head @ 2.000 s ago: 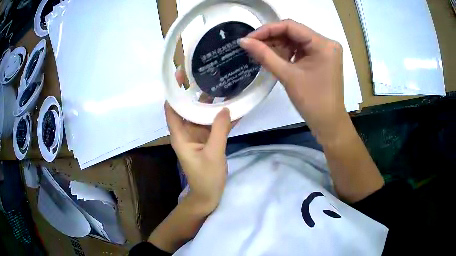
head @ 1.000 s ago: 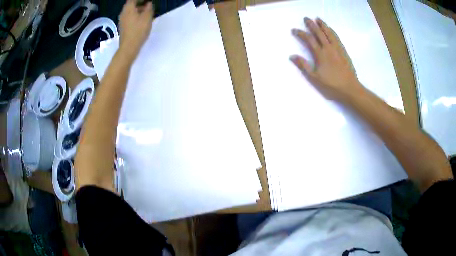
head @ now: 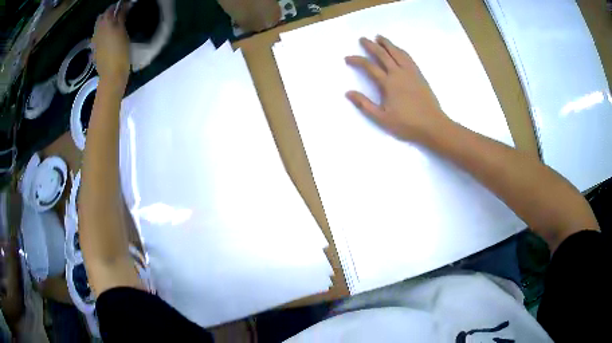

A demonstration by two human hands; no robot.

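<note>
My right hand lies with fingers spread on the middle stack of glossy white sheets and holds nothing. My left hand is stretched to the upper left, small and blurred. Its fingertips are beside a round white base with a dark centre. I cannot tell whether they grip it. The left stack of white sheets has uneven edges and lies between my arms.
Several white ring bases stand at the far left, one of them plain white, partly behind my left forearm. Another white sheet stack lies at the right. Brown cardboard shows between stacks. A blurred skin-coloured shape is at the top edge.
The base held two seconds ago has left my hands' front area. Since one second ago the view has shifted; my right hand stays flat on the middle stack, my left arm stays extended up-left.
</note>
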